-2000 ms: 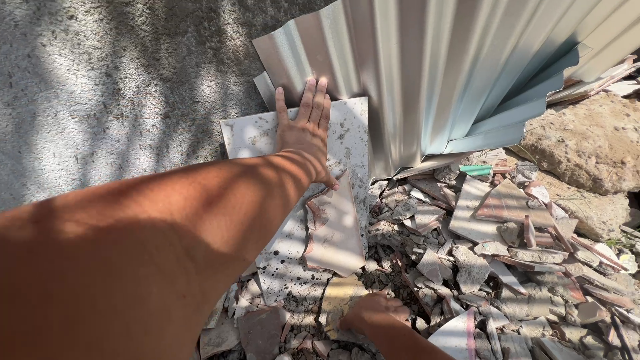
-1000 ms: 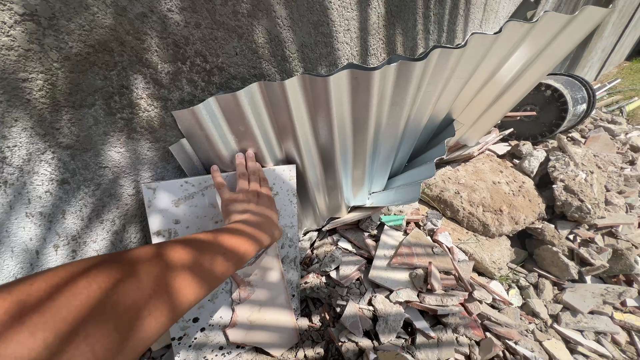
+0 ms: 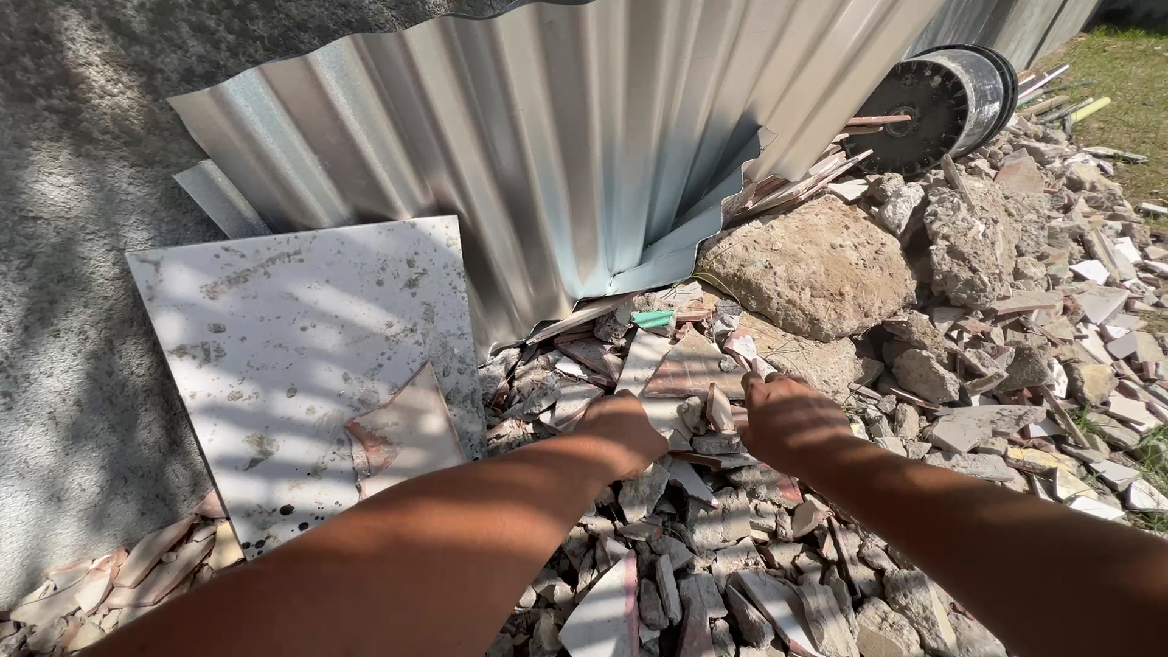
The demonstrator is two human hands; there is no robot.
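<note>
Both of my hands reach into the rubble in the middle of the view. My left hand (image 3: 625, 433) is at the lower left edge of broken tile pieces, its fingers curled and mostly hidden. My right hand (image 3: 787, 415) is at the right end of a broken tile piece (image 3: 695, 367), with its fingertips bent down; its grip cannot be made out. A large white square tile (image 3: 301, 338) with mortar spots leans against the wall at left, and a smaller broken tile shard (image 3: 411, 433) rests against its face.
A bent corrugated metal sheet (image 3: 511, 155) leans on the rough wall (image 3: 82, 347). A big rock (image 3: 812, 269) and concrete chunks (image 3: 976, 237) lie at right, below a black bucket (image 3: 912, 114) on its side. Sharp-edged rubble (image 3: 721, 566) covers the ground; grass (image 3: 1122, 100) is at far right.
My left hand has left the white tile and moved right, down to the rubble. My right hand, out of view one second ago, is now beside the broken tile. The view has shifted right.
</note>
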